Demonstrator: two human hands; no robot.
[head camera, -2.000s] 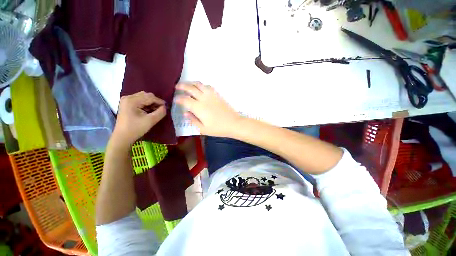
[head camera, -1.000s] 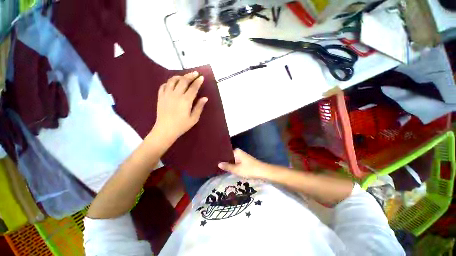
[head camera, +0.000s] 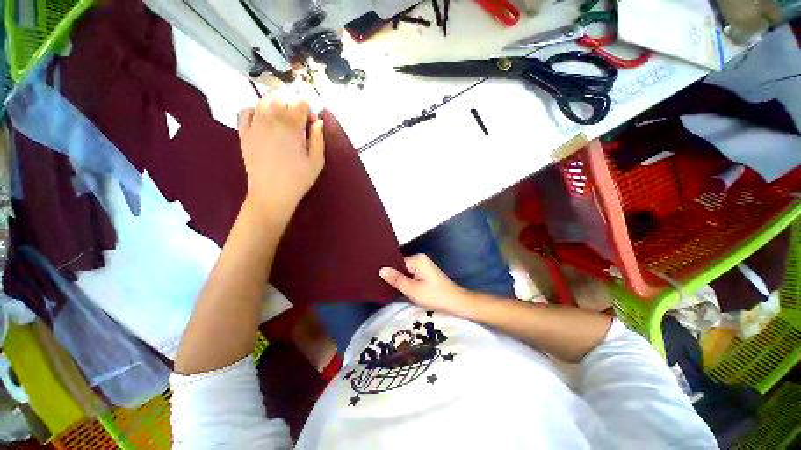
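A long maroon cloth panel (head camera: 338, 220) runs from the upper left across the white table to its front edge, its near end over my lap. My left hand (head camera: 283, 149) lies on the panel's far edge, just below the lit needle area (head camera: 294, 88); its fingertips are partly lost in the glare. My right hand (head camera: 417, 283) holds the near right corner of the panel, thumb on top and fingers underneath, hidden by the cloth.
Black shears (head camera: 527, 75) lie on the white table (head camera: 439, 176), with smaller scissors (head camera: 606, 44) and a white card (head camera: 672, 31) behind. Pale grey-blue cloth (head camera: 79, 338) hangs at left. A red basket (head camera: 619, 233) and lime green basket (head camera: 659, 308) stand at right.
The view has turned. Since the oldest frame the panel has swung across to the right; my left hand has moved up to the needle area, and my right hand has moved down to the near corner.
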